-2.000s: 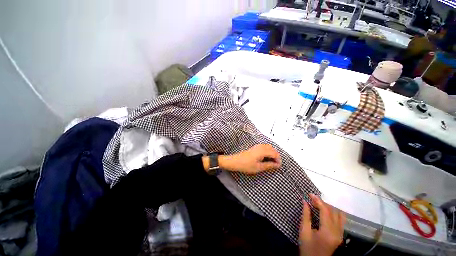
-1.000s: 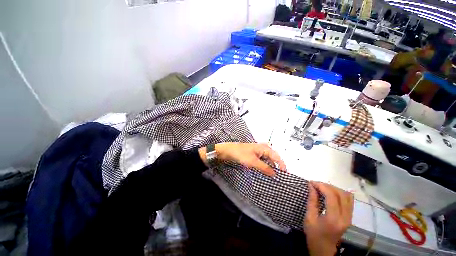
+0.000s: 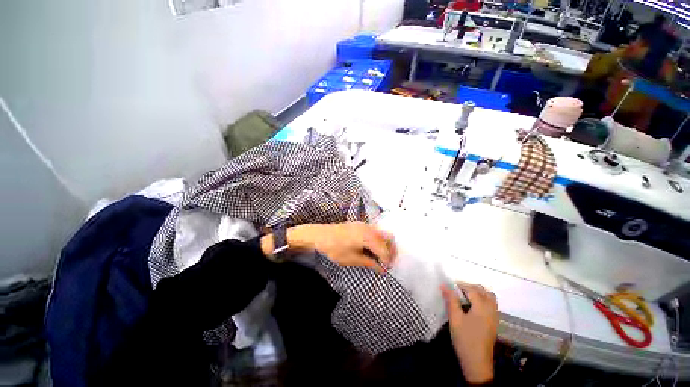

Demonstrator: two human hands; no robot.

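Note:
The black-and-white checked fabric (image 3: 265,181) lies in a heap over the left of the table and down over the lap. Its white lining (image 3: 416,283) now shows between my hands, and more pale cloth shows at the left. My left hand (image 3: 352,243), with a dark watch strap on the wrist, is closed on the checked cloth at its upper edge. My right hand (image 3: 473,321) pinches the edge of the white lining near the table's front edge; a small dark piece shows at its fingertips. The sewing machine's needle area (image 3: 454,185) is beyond my hands.
Plaid scrap (image 3: 533,170) hangs on the machine arm. Phone (image 3: 550,233) with cable and red and orange scissors (image 3: 624,321) lie at right. Navy garment (image 3: 106,264) is at left by the wall. Pink thread cone (image 3: 561,113), blue crates (image 3: 352,79) and a person (image 3: 635,68) are behind.
The cloth between my hands has been turned over, from checked side to white lining. My left hand has moved a little left, and my right hand has shifted slightly left.

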